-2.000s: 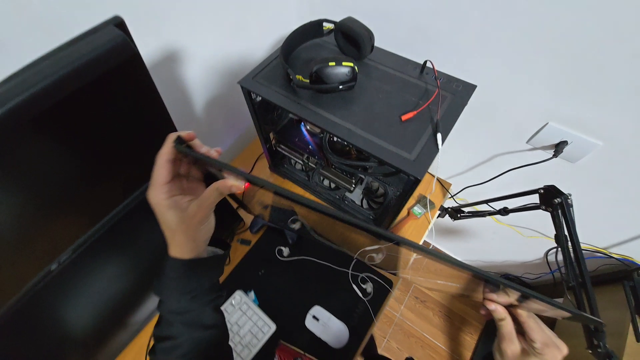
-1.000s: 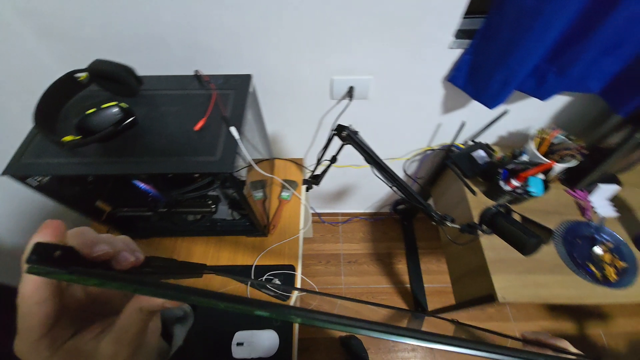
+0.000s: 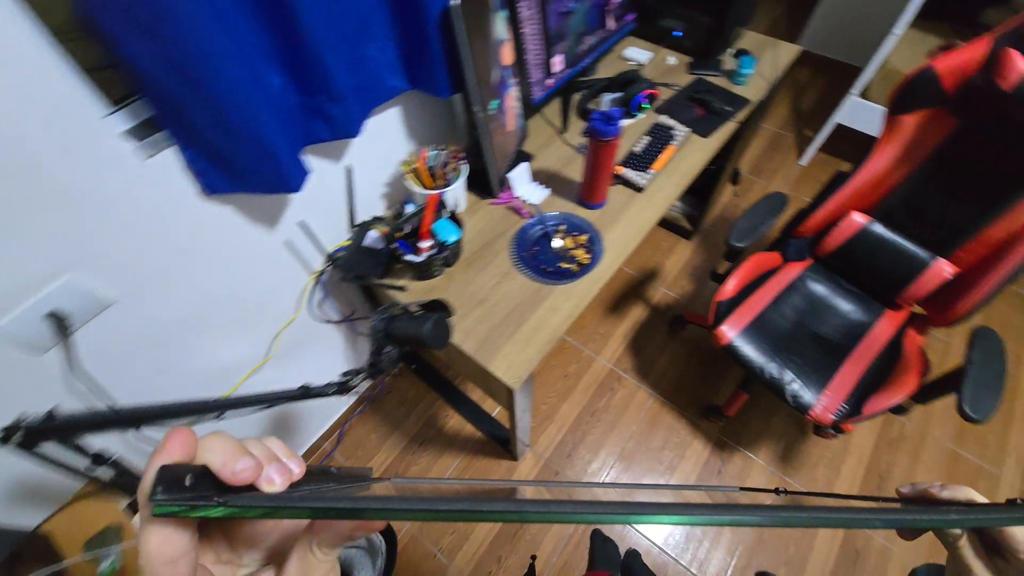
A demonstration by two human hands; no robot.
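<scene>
A tinted glass side panel with a black frame (image 3: 560, 510) spans the bottom of the view, seen nearly edge-on. My left hand (image 3: 232, 496) grips its left end, fingers over the top edge and the palm below. At the far right my right hand (image 3: 956, 520) holds the other end, partly cut off by the frame. Beyond the panel's left part reaches a black microphone arm (image 3: 208, 404) with a black microphone (image 3: 412, 326) at its end.
A wooden desk (image 3: 512, 320) bears a blue bowl (image 3: 556, 248) with food, a red bottle (image 3: 598, 160), a keyboard (image 3: 652, 152), a pen cup (image 3: 438, 180) and monitors (image 3: 560, 48). A red and black gaming chair (image 3: 840, 304) stands on the tiled floor at right. A blue curtain (image 3: 264, 80) hangs upper left.
The view has swung right, from the black computer case to the other desk and the chair. Both hands have carried the panel along, and it has gone from slanted to nearly level in view.
</scene>
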